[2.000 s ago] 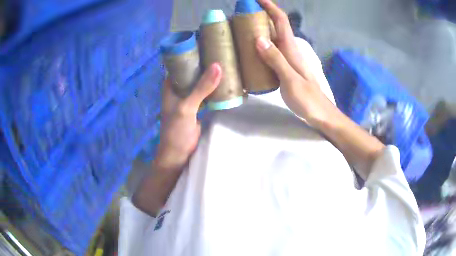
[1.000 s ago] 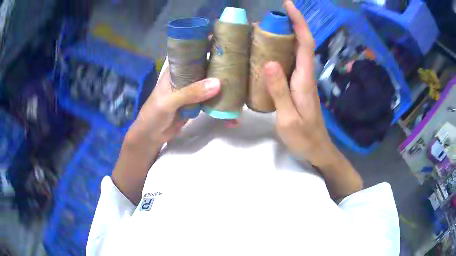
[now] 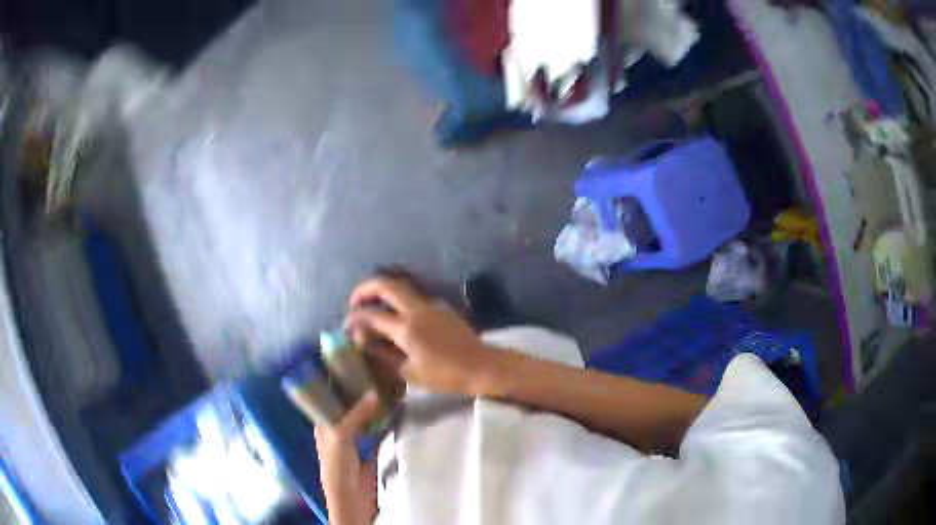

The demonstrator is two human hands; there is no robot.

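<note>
The picture is blurred. My left hand [image 3: 349, 461] is low, left of centre, with its thumb across two tan thread cones. The left cone [image 3: 316, 398] has a dark blue end, and the one beside it [image 3: 352, 371] has a mint-green end. Both tilt up to the left. My right hand [image 3: 421, 333] is bent over the upper right of the cones with curled fingers. A darker brown shape [image 3: 388, 374] under it looks like the third cone, mostly hidden. Whether my right fingers grip it is unclear.
A blue-violet plastic stool [image 3: 703, 200] stands on the grey floor, with crumpled white plastic [image 3: 593, 244] beside it. A blue crate [image 3: 154, 456] with white contents is lower left. A purple-edged table [image 3: 836, 277] runs down the right. White and dark red cloth [image 3: 554, 51] hangs at top.
The view has turned to a grey floor and stool. My hands and the cones are lower and further left. My right hand has moved over the cones' top and hides the third cone.
</note>
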